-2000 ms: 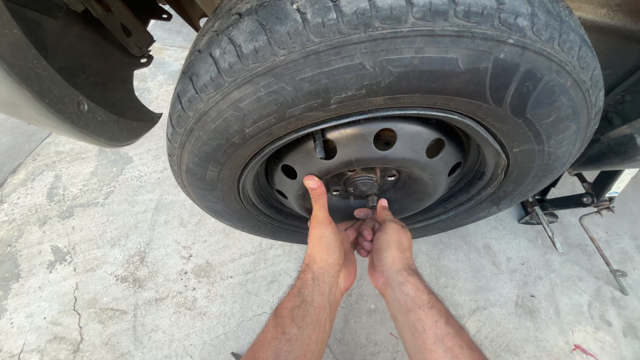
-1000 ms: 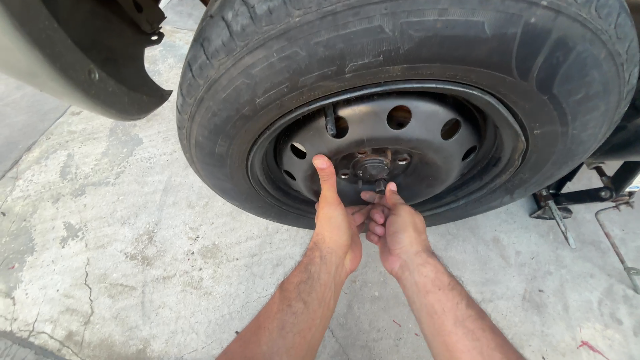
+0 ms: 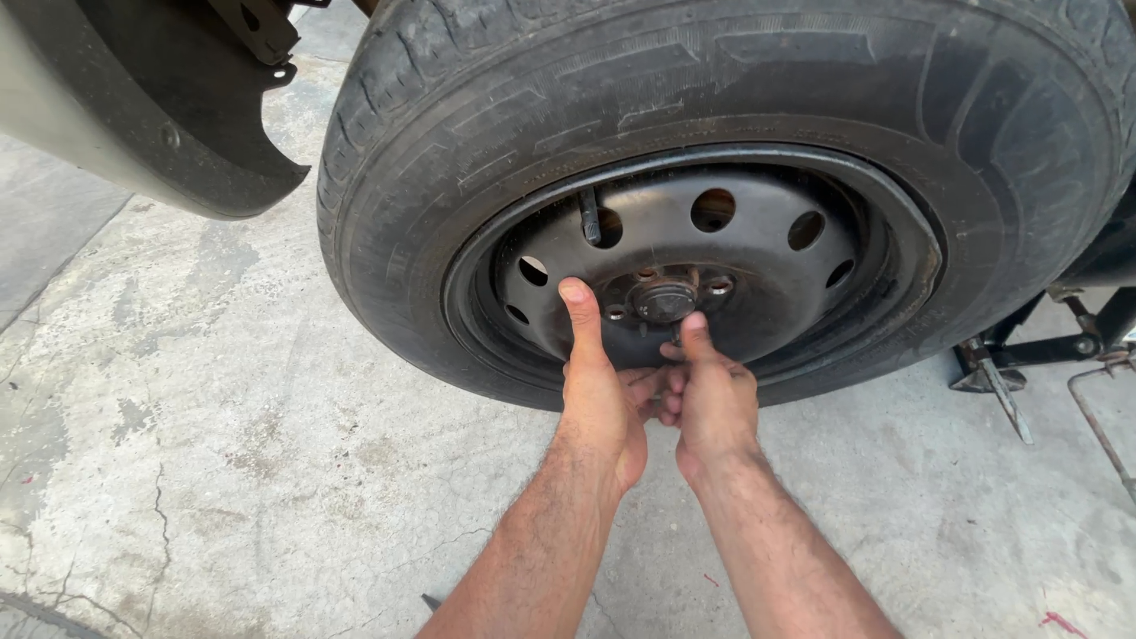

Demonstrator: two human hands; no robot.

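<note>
A black steel wheel rim (image 3: 763,231) with a tire (image 3: 426,177) around it fills the upper middle of the view. At its centre sits a round hub cap (image 3: 666,302) with bolt holes about it. My right hand (image 3: 719,390) is just below the hub, thumb and fingers closed on a small dark wheel bolt (image 3: 676,334) that is mostly hidden. My left hand (image 3: 603,390) is beside it, its thumb raised against the rim and its fingers reaching behind the right fingers. Whether the left fingers hold anything cannot be seen. A valve stem (image 3: 589,217) shows at the upper left of the rim.
A scissor jack (image 3: 1047,351) stands under the car at the right, with a bent metal rod (image 3: 1096,426) near it. The car's bumper edge (image 3: 204,177) juts in at the upper left. Cracked concrete ground (image 3: 266,444) lies below.
Between the earlier frames and now, both hands remain just below the hub, and the right thumb stays at the bolt. The view has shifted somewhat.
</note>
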